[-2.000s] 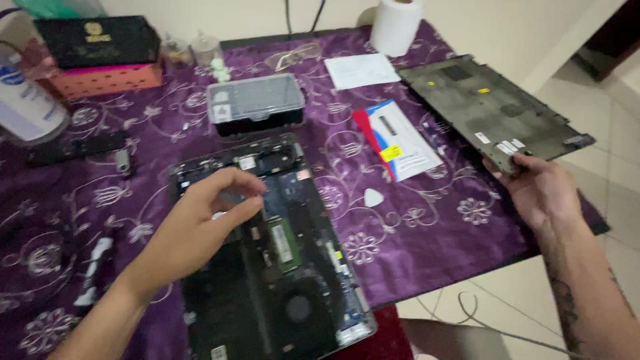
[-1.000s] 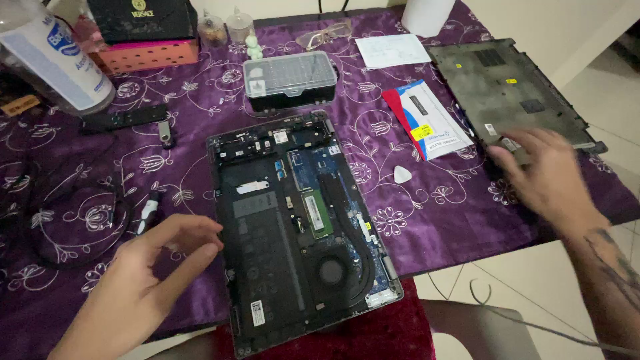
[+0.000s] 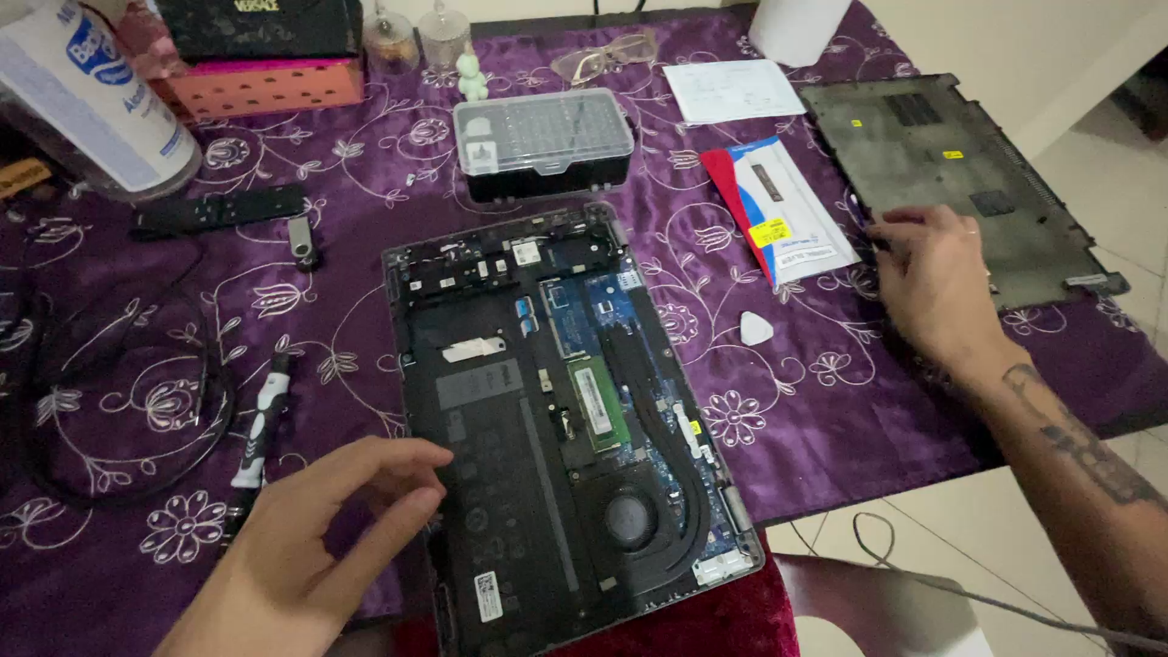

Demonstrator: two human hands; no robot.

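Note:
An opened laptop (image 3: 493,438) lies at the centre, its battery, green memory module (image 3: 598,401), fan (image 3: 631,518) and blue circuit board exposed. Over its left edge is my left hand (image 3: 338,529), thumb and fingers apart, holding nothing. The laptop's bottom cover (image 3: 912,137) lies inner side up at the right of the table. My right hand (image 3: 940,283) is at the cover's near left edge, fingers bent; a small dark thing may be at the fingertips, but I cannot tell. A white triangular opening pick (image 3: 756,328) lies between the laptop and my right hand.
Behind the laptop is a clear-lidded case (image 3: 547,137). A thermal paste packet (image 3: 794,214) lies near the cover. At left are a screwdriver (image 3: 265,420), a USB stick (image 3: 302,242), a remote control (image 3: 219,212), a black cable (image 3: 119,497) and a large bottle (image 3: 109,100).
The bottom cover, held in my right hand two seconds ago, now lies on the table. My left hand has moved from above the laptop's upper part to its left edge.

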